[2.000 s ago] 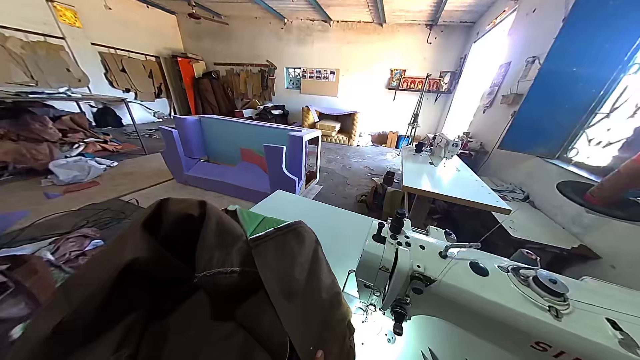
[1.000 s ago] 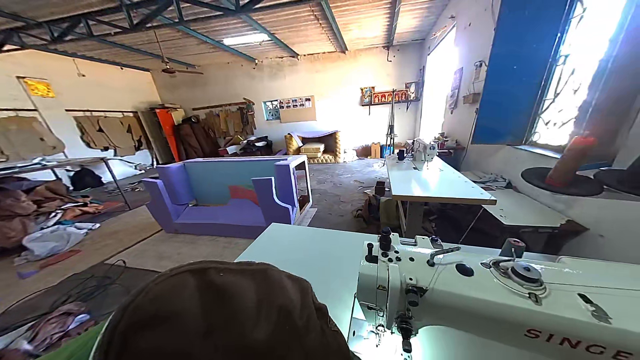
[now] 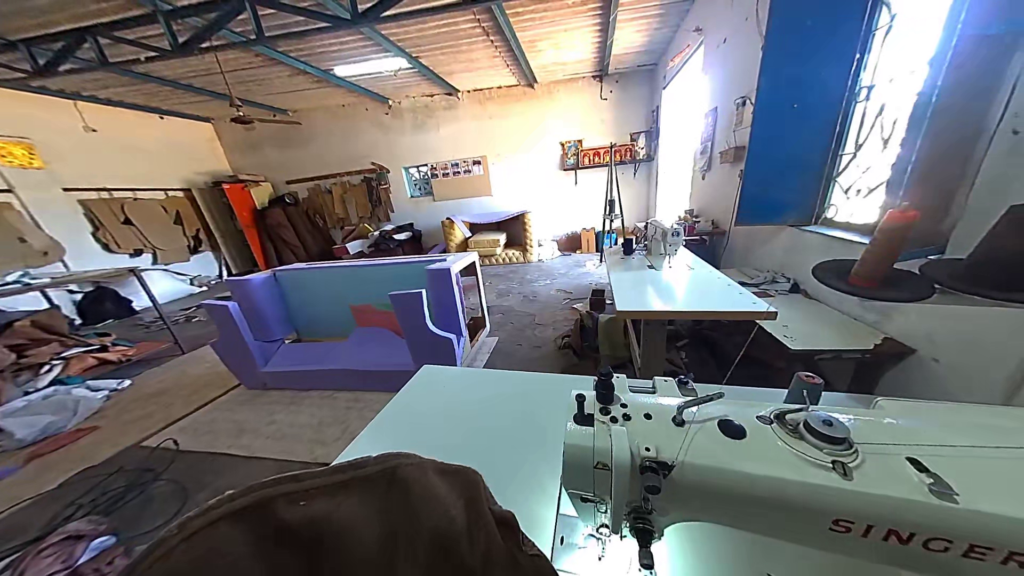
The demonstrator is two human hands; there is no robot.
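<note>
Neither of my hands shows in the view. A bulky piece of dark brown fabric (image 3: 368, 520) fills the bottom centre, with a seam along its upper left edge. It covers part of the pale sewing table (image 3: 480, 408). To its right stands a white Singer industrial sewing machine (image 3: 760, 464), whose lit needle area (image 3: 602, 536) is at the bottom. Whether the fabric lies under the presser foot cannot be told. A small thread spool (image 3: 804, 388) stands behind the machine's arm.
A purple sofa frame (image 3: 344, 360) stands beyond the table on the left. Another sewing table (image 3: 688, 292) with a machine is ahead on the right. Thread cones (image 3: 880, 248) stand on the window ledge. Cloth scraps (image 3: 56, 400) lie at the far left, near a coiled cable (image 3: 144, 496).
The brown fabric was raised and folded two seconds ago, with a green piece showing behind it; now it sits lower as a rounded mound. The view has tilted up.
</note>
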